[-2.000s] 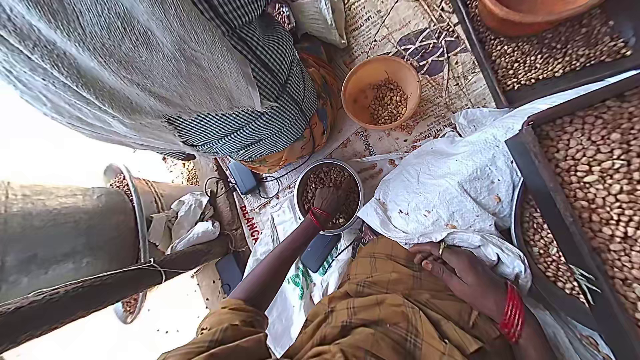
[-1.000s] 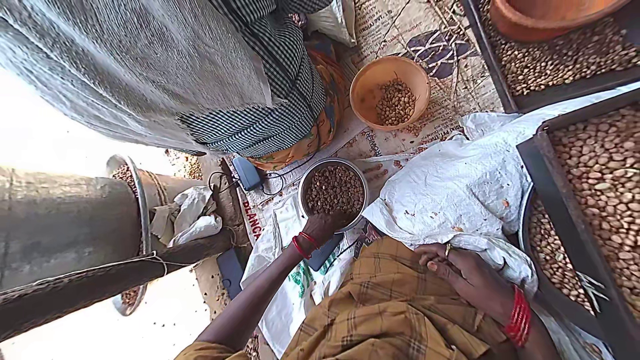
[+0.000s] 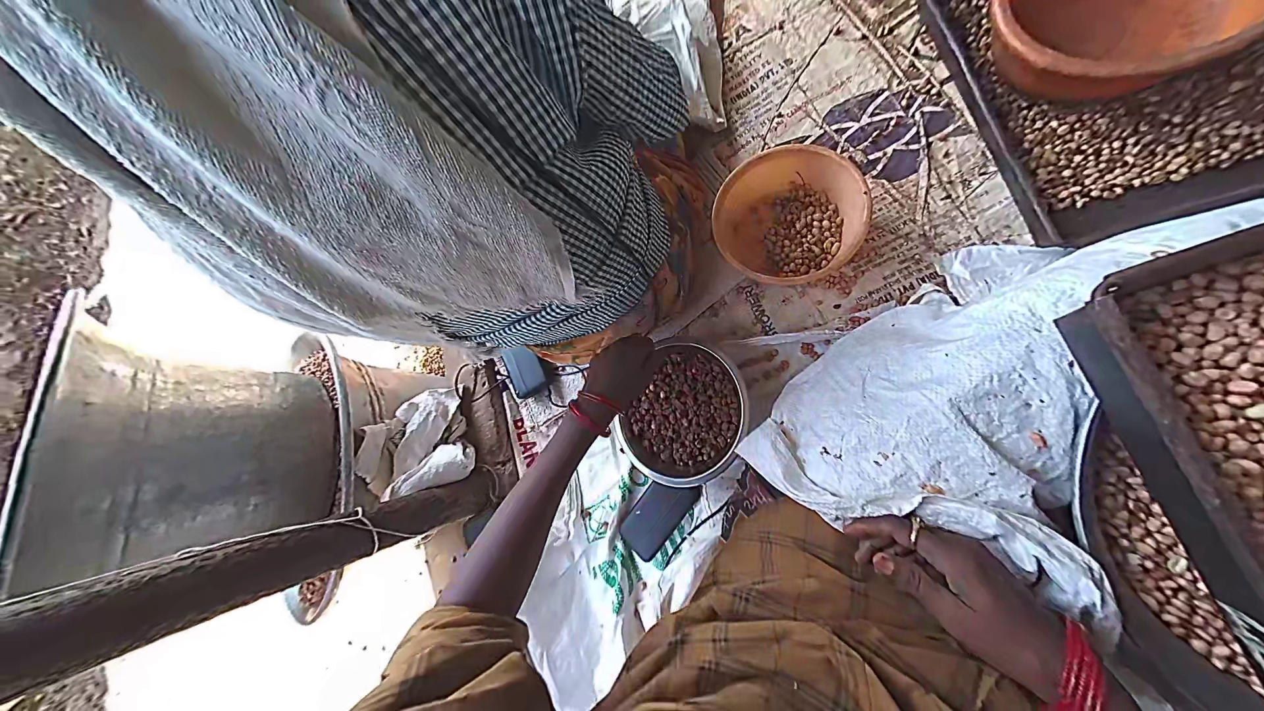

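Note:
My left hand [image 3: 620, 375], with red threads at the wrist, is at the upper left rim of a round metal bowl [image 3: 741, 425] full of dark brown nuts or seeds [image 3: 688, 410]. Its fingers are hidden from view, so I cannot tell whether it grips the rim. My right hand [image 3: 918, 563], wearing a ring and red bangles, rests on my brown checked garment beside a white woven sack [image 3: 918, 395]. The fingers are loosely curled and nothing shows in them. An orange plastic bowl [image 3: 736, 212], partly filled with light brown nuts, stands beyond the metal bowl.
Trays of nuts [image 3: 1116, 326] lie at the right, one carrying a terracotta-coloured bowl [image 3: 1047, 64]. A dark phone-like object [image 3: 657, 518] is below the metal bowl. A person in checked cloth [image 3: 583, 178] is close at upper left. A wooden pole [image 3: 247, 568] and large metal vessel [image 3: 197, 444] stand left.
My left hand was in the metal bowl's contents, then at its lower left rim; now it is at the upper left rim. My right hand has stayed on the garment.

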